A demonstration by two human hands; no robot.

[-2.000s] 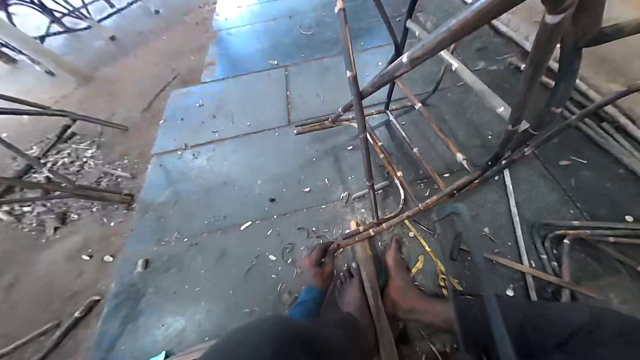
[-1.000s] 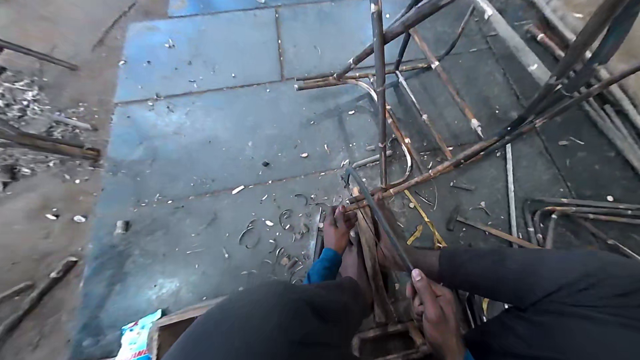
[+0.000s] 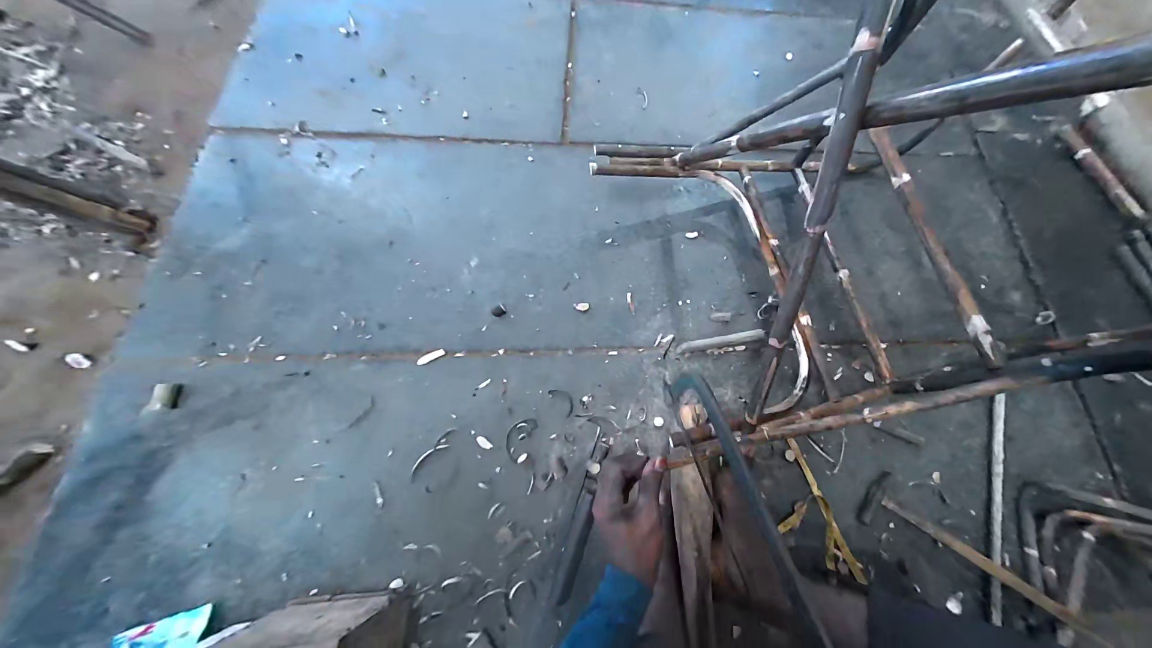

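My left hand (image 3: 630,517), in a blue sleeve, pinches the end of a cane pole (image 3: 774,432) low in the head view. This pole is part of a cane frame (image 3: 832,162) that leans at the right. Under the pole's end lies a narrow wooden block (image 3: 691,540), with my bare feet partly visible beside it. A saw with a dark metal bow frame (image 3: 751,495) reaches up from the bottom edge, its thin blade crossing the pole near my fingers. My right hand and the saw's handle are out of view.
Curved shavings (image 3: 520,436) and chips litter the grey slab floor. A yellow strip (image 3: 823,517), a thin stick (image 3: 981,562) and bent canes (image 3: 1071,531) lie at the right. A wooden object (image 3: 315,621) and a plastic packet (image 3: 166,627) are at the bottom left.
The saw has moved from right of the pole onto its end. My right hand, seen one second ago holding the saw, has left the view. My left hand stays at the pole's end.
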